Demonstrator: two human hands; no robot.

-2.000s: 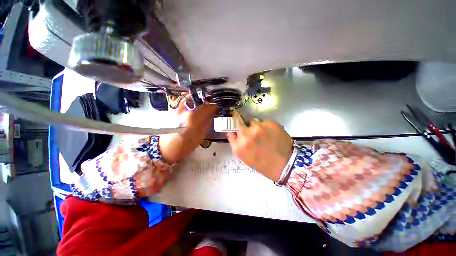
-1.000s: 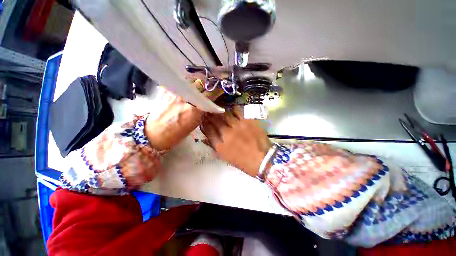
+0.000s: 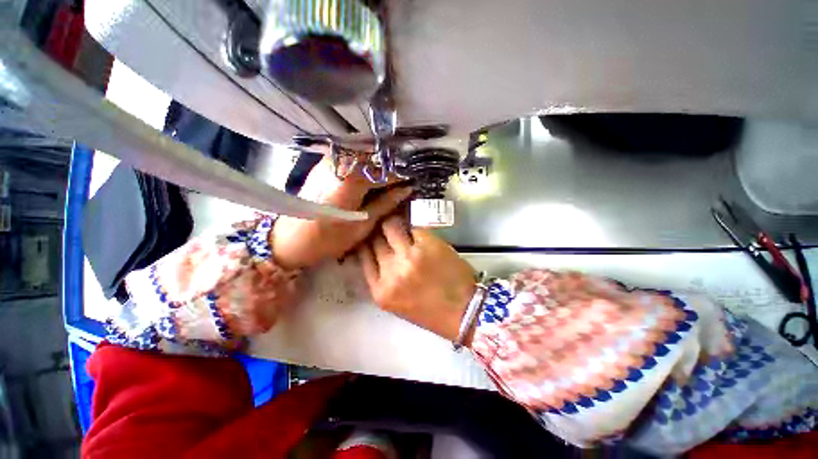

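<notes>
The white sewing machine head (image 3: 574,58) spans the top of the view, with its small metal needle parts (image 3: 386,166) near the middle. My left hand (image 3: 327,220) is left of and just below the needle area, partly behind a pale blurred bar. My right hand (image 3: 417,282) is in front of it, fingertips close to my left fingers. A small dark piece (image 3: 363,240) shows between the hands; its shape is mostly hidden, and it looks like black fabric. Both hands appear to hold it.
Stacked flat black panels (image 3: 117,224) lie at the left, with puffy black pieces (image 3: 202,134) behind. A blue crate (image 3: 77,242) stands at the left edge. Red-and-black snips (image 3: 771,255) and black scissor loops (image 3: 796,328) lie at the far right.
The camera view has shifted. My right hand has drawn a little down, away from the needle area, and the dark piece now shows between the hands.
</notes>
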